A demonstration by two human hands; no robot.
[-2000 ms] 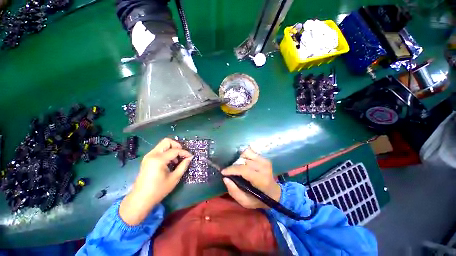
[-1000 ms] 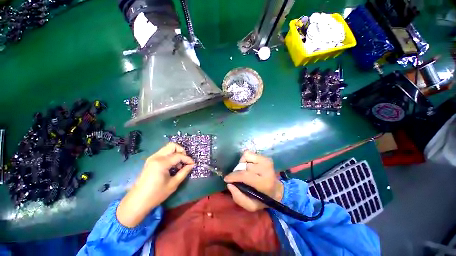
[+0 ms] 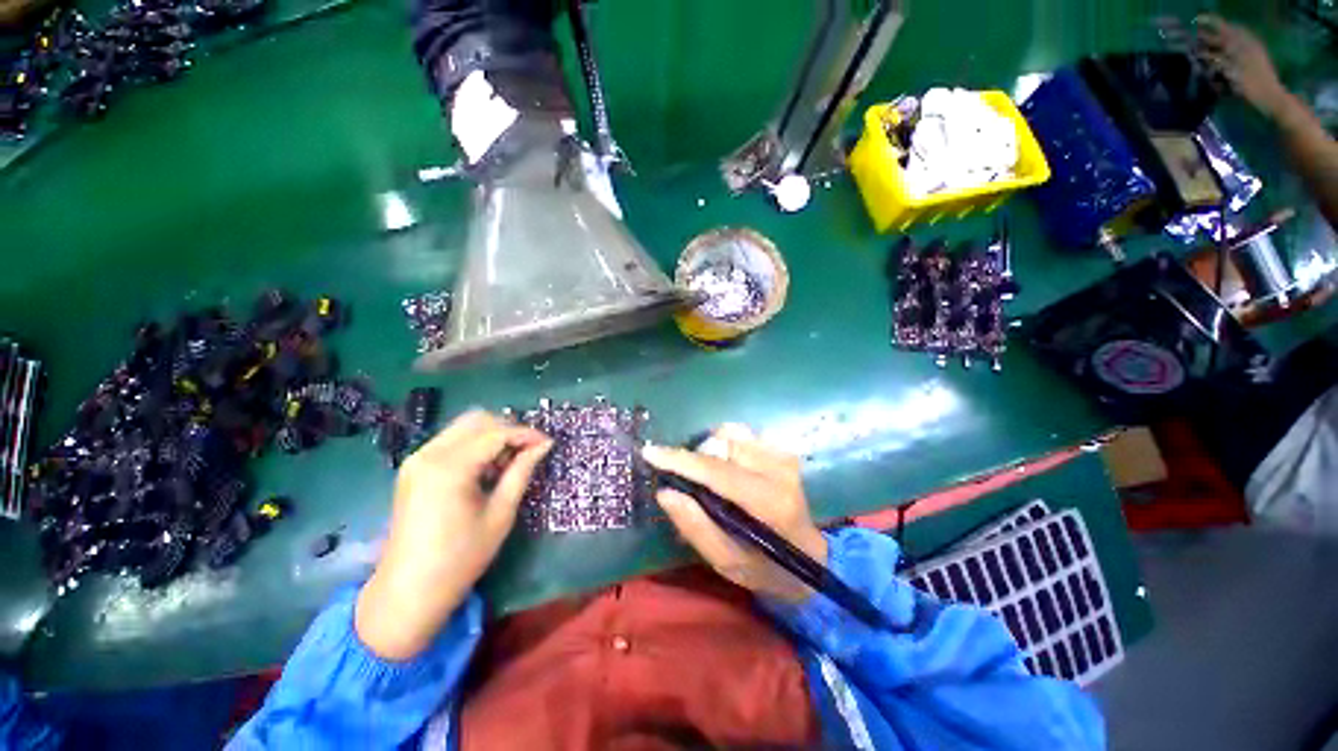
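Note:
A speckled purplish PCB panel lies on the green mat between my hands. My left hand is at the panel's left edge, thumb and finger pinched together; a small dark thing shows near the fingertips, but I cannot tell if it is held. My right hand holds a black soldering iron like a pen, to the right of the panel. The iron's tip is hard to make out near the panel's right edge. A heap of black components lies on the left.
A grey fume hood stands above the panel, beside a round pot. Behind are a yellow basket and a populated panel. A fan and slotted trays are right. Another person's arm reaches in top right.
The view has shifted slightly. My right hand and the iron have drawn back from the left fingertips, which have moved toward the panel's left edge. Another person's arm has appeared at top right.

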